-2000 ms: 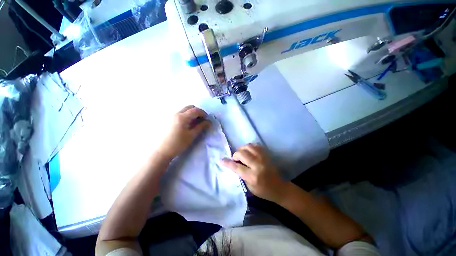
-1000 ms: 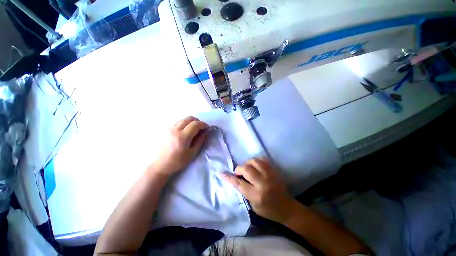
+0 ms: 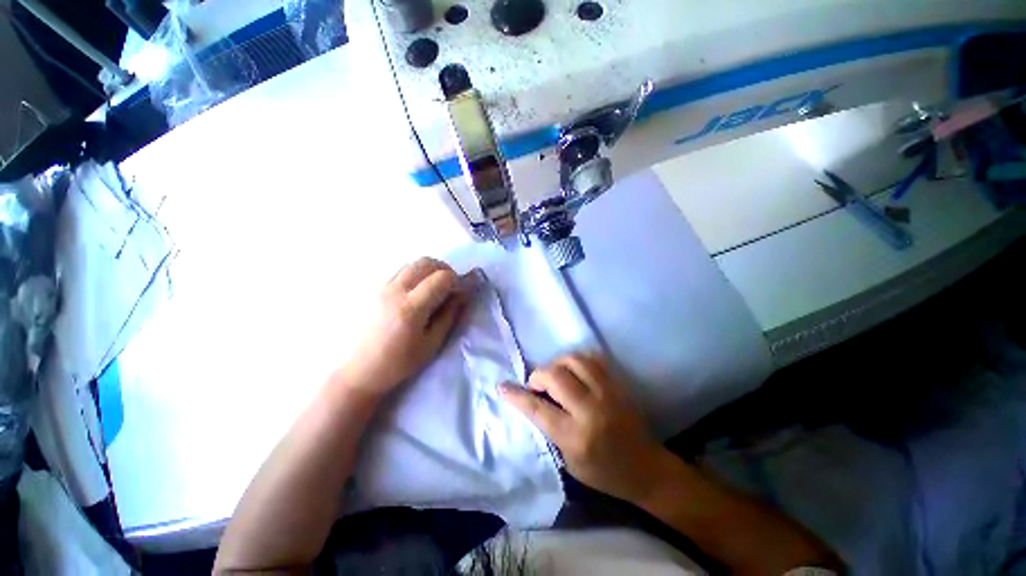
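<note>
A white to pale lilac cut fabric panel [image 3: 675, 281] lies under the presser foot and needle area [image 3: 527, 234] of the white sewing machine [image 3: 675, 68]. A folded part of the cloth with a dark-looking edge runs from near the needle toward the wearer and hangs over the table's front edge. My left hand [image 3: 422, 309] pinches the cloth near the top of that edge, left of and below the presser foot. My right hand [image 3: 579, 416] holds the cloth at the same edge, lower down, index finger extended along it. The fingertips of my left hand are partly hidden.
Thread snips [image 3: 864, 212] lie right of the machine head, beside blue and pink items [image 3: 968, 124]. Stacked cut pieces [image 3: 107, 259] and crumpled clear plastic bags [image 3: 28, 304] are at the left. A measuring scale [image 3: 833, 326] runs along the table's front edge.
The view has moved closer to the machine than two seconds ago. Both hands keep nearly the same hold and place on the cloth.
</note>
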